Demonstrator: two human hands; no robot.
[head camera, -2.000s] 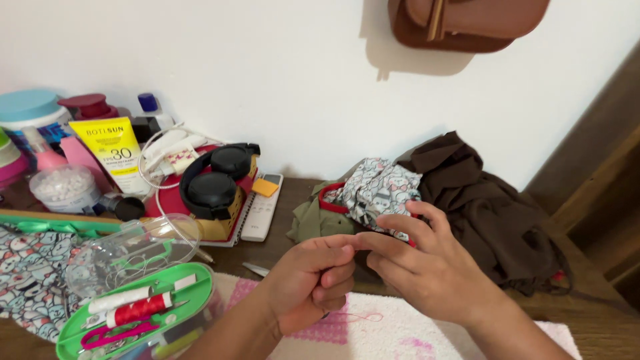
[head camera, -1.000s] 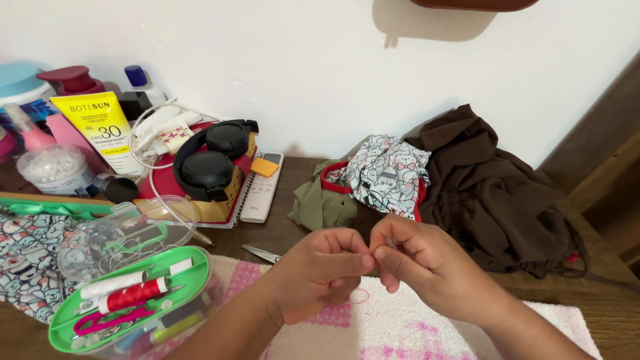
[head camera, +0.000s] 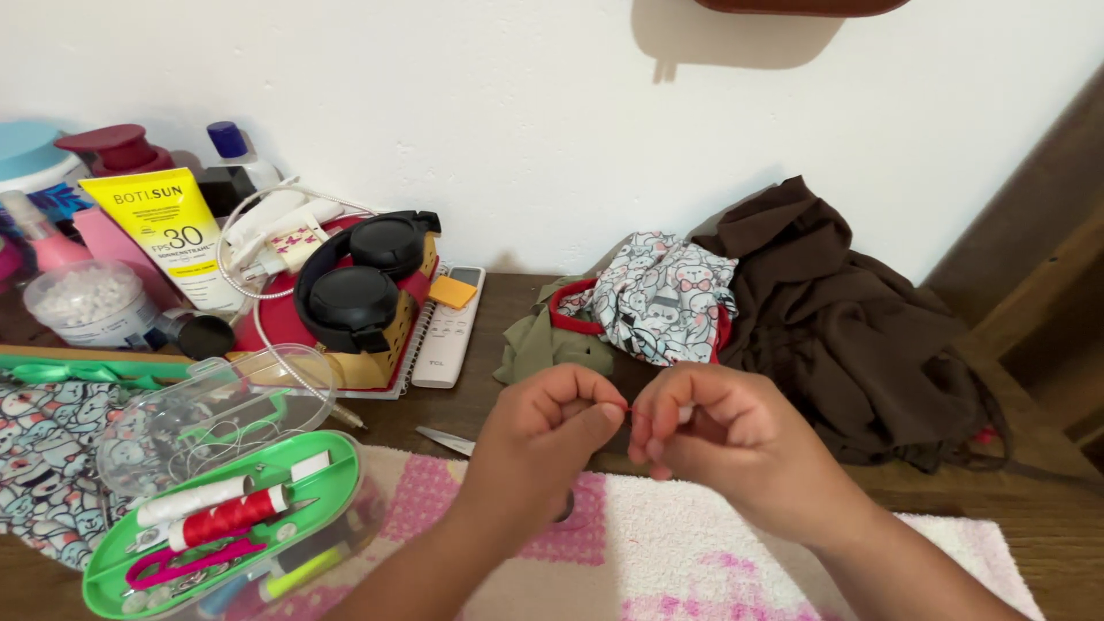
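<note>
My left hand (head camera: 548, 440) pinches a thin red thread (head camera: 631, 409) between thumb and forefinger, above a pink and white towel (head camera: 690, 552). Close to its right, my right hand (head camera: 724, 440) has its fingers curled at the same thread; whether a needle is there is too small to tell. Scissors (head camera: 444, 440) lie partly hidden behind my left hand. At the lower left, an open green sewing box (head camera: 341, 457) holds a red thread spool (head camera: 228, 517), a white thread spool (head camera: 194, 500) and a pink tool (head camera: 194, 559).
Black headphones (head camera: 354, 302) rest on a box beside a white remote control (head camera: 448, 345). Bottles and a yellow sunscreen tube (head camera: 172, 233) stand at the left. Patterned cloth (head camera: 664, 297) and dark brown cloth (head camera: 828, 328) are heaped by the wall. A clear lid (head camera: 216, 414) leans behind the sewing box.
Two seconds ago the hands were touching at the fingertips; now a small gap shows between them, with red thread across it. The view has shifted somewhat.
</note>
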